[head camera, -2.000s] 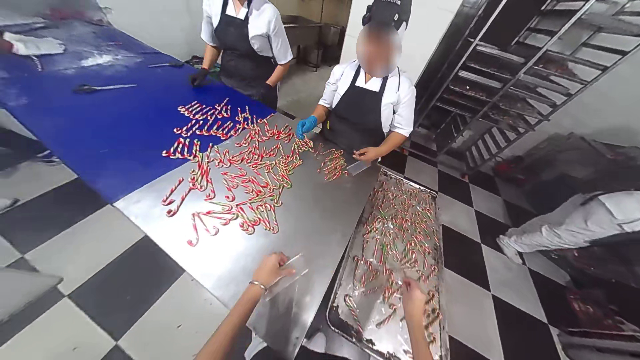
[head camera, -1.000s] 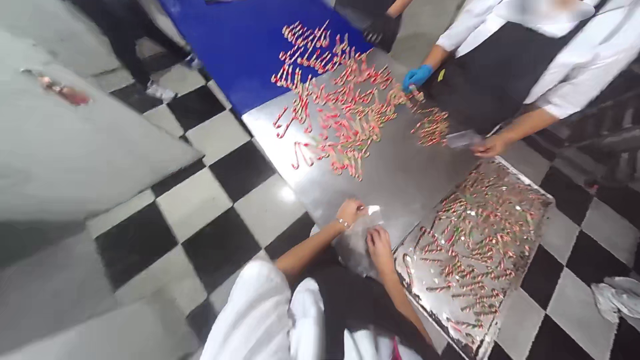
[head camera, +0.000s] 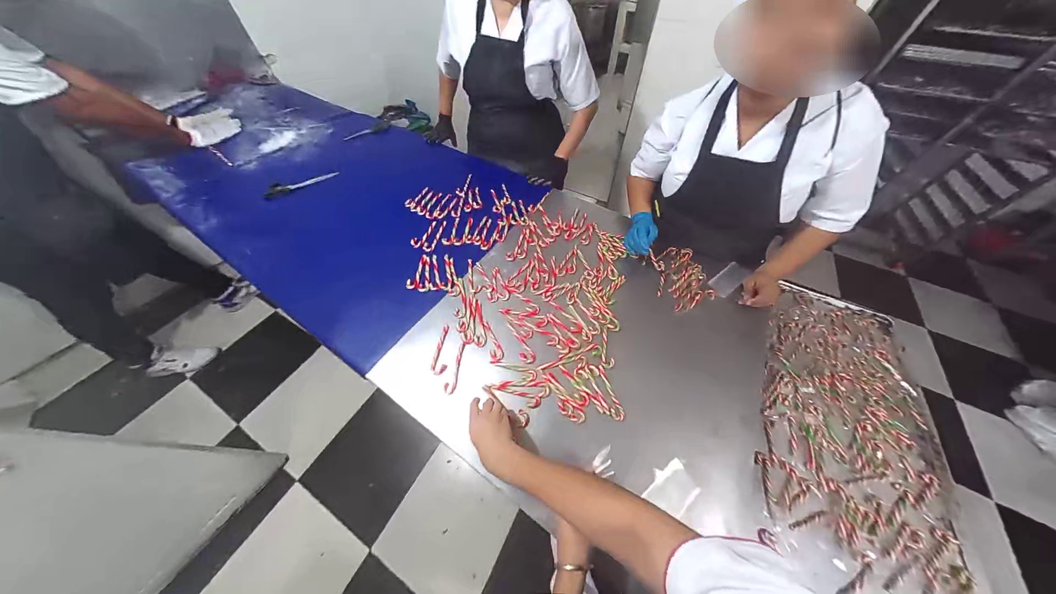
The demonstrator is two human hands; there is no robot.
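Note:
My right hand (head camera: 495, 429) reaches across to the near edge of a spread of red, white and green candy canes (head camera: 561, 309), its curled fingers on a candy cane (head camera: 523, 417). Under my right forearm shows my left wrist with a bracelet, my left hand (head camera: 571, 540) mostly hidden. Just beyond the forearm lie clear plastic (head camera: 603, 462) and a white, crumpled, bag-like piece (head camera: 672, 488); whether my left hand touches either cannot be told. At right, a metal tray (head camera: 895, 322) holds many candy canes under or in clear plastic.
A co-worker's blue-gloved hand (head camera: 641, 233) touches canes across the metal table (head camera: 676, 371); their bare hand (head camera: 760, 289) is by a clear plastic piece (head camera: 728, 280). Scissors (head camera: 301, 185) lie on the blue surface (head camera: 330, 272). Another person's white-gloved hand (head camera: 208, 128) is at far left.
My hands were close together at the table's near edge one second ago; my right hand has since crossed over my left arm to the candy canes. The view has swung strongly.

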